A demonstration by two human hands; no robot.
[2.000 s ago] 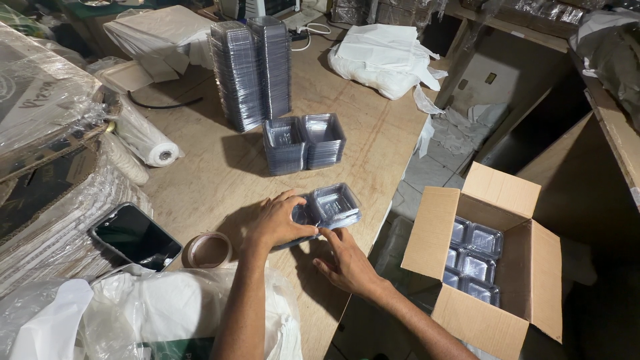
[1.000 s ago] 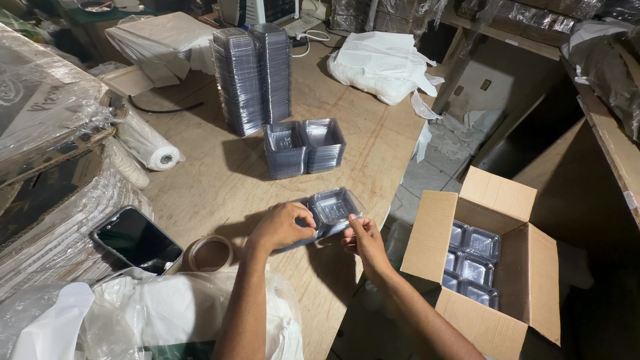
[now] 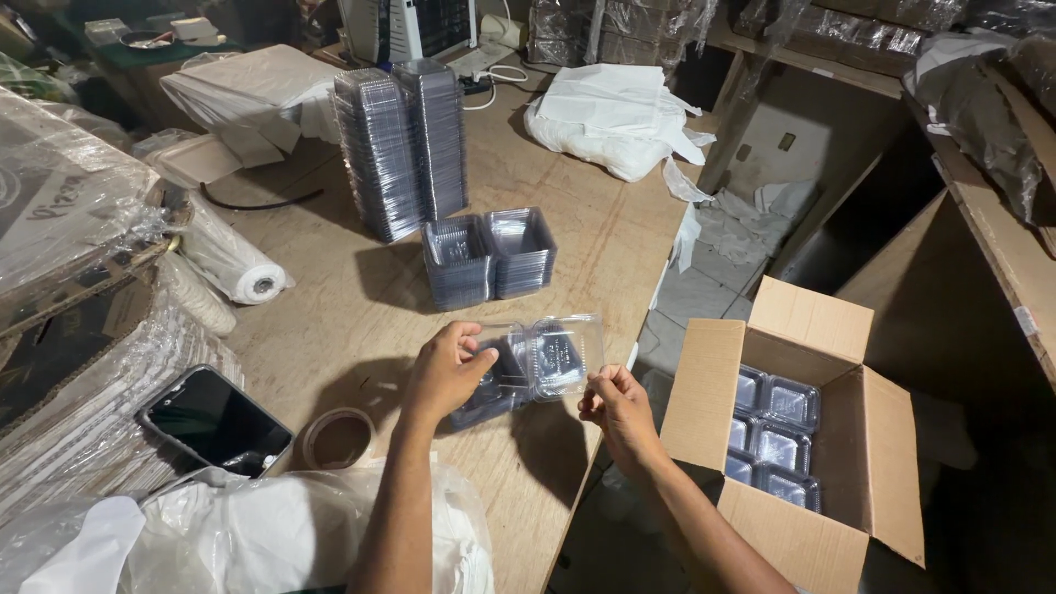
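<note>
A clear plastic hinged container (image 3: 566,356) lies opened out above the near part of the wooden table, over more clear plastic at its left. With finger and thumb, my right hand (image 3: 615,404) pinches its lower right corner. My left hand (image 3: 450,367) rests at its left side, fingers apart; whether it grips the plastic I cannot tell. Just beyond stands a short double stack of clear containers (image 3: 522,252), and behind that a tall double stack (image 3: 404,148). On the right, an open cardboard box (image 3: 701,388) has several clear containers (image 3: 790,404) inside.
A smartphone (image 3: 216,421) and a roll of tape (image 3: 338,439) lie left of my arms. Plastic bags (image 3: 272,528) cover the near edge. A roll of plastic film (image 3: 235,256), wrapped flat cardboard (image 3: 74,396) and a white bag bundle (image 3: 615,115) also sit on the table.
My right hand has moved right and a clear plastic panel now stretches out between my hands. The stacks and the cardboard box have stayed as they were.
</note>
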